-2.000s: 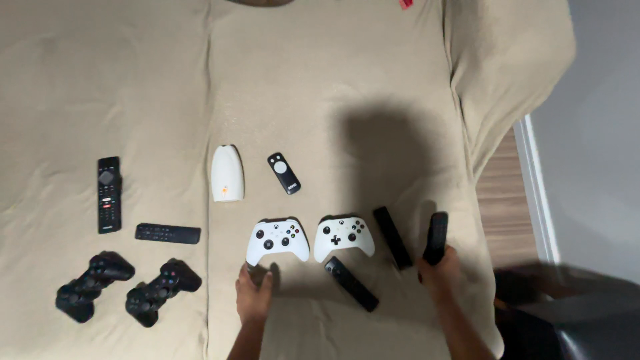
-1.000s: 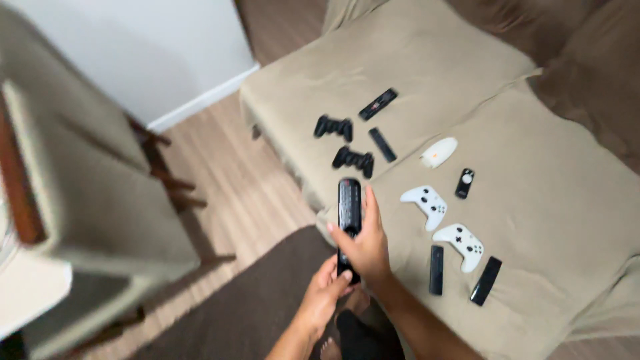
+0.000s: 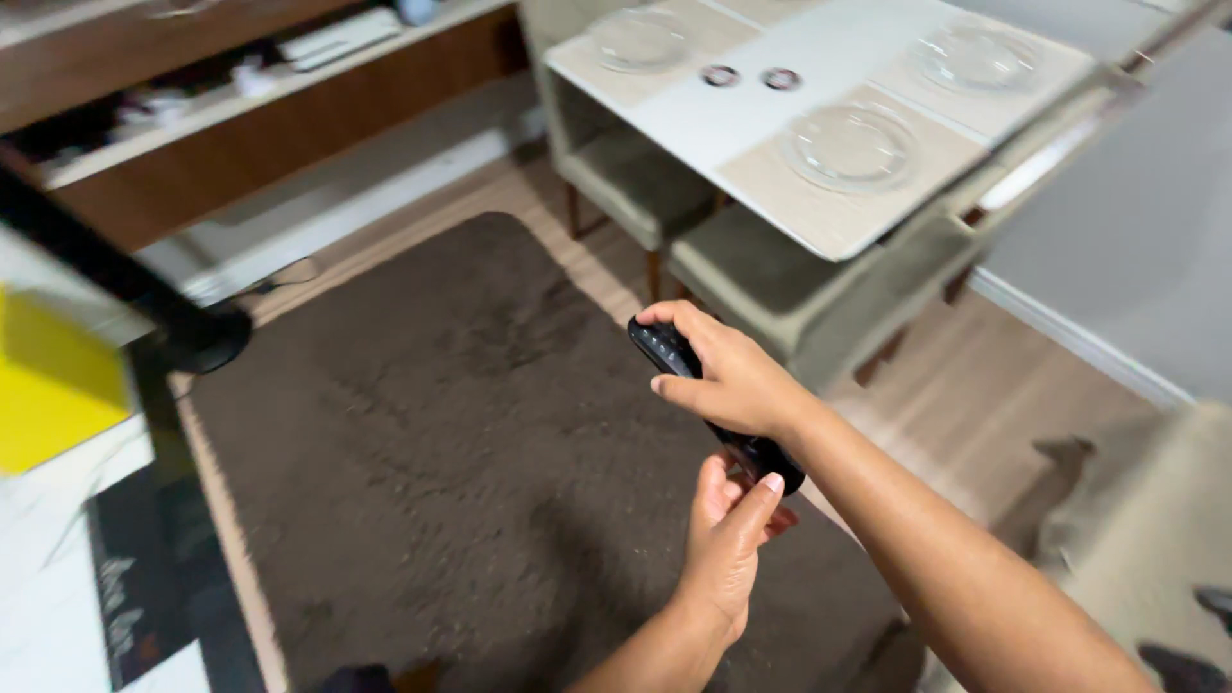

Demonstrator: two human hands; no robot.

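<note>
A black remote control (image 3: pixel 674 354) is held between my two hands, tilted, above the dark rug. My right hand (image 3: pixel 736 371) grips its upper part from the right, with the thumb and fingers around it. The fingers of my left hand (image 3: pixel 736 525) pinch the lower end of the remote. Part of the remote's middle is hidden under my right hand. At the lower right edge, partly cut off, dark game controllers (image 3: pixel 1179 664) lie on the beige sofa cover.
A dining table (image 3: pixel 693 140) with glass plates (image 3: pixel 852 146) and upholstered chairs (image 3: pixel 760 279) stands ahead. A brown rug (image 3: pixel 414 433) covers the floor. A wooden wall unit (image 3: pixel 318 135) is at the upper left; a black pole (image 3: pixel 106 250) and a yellow object (image 3: pixel 53 385) are at the left.
Two seconds ago my right hand held a black remote over the sofa and my left was by a white controller. Now both hands hold a remote. The view has swung away from the sofa.
</note>
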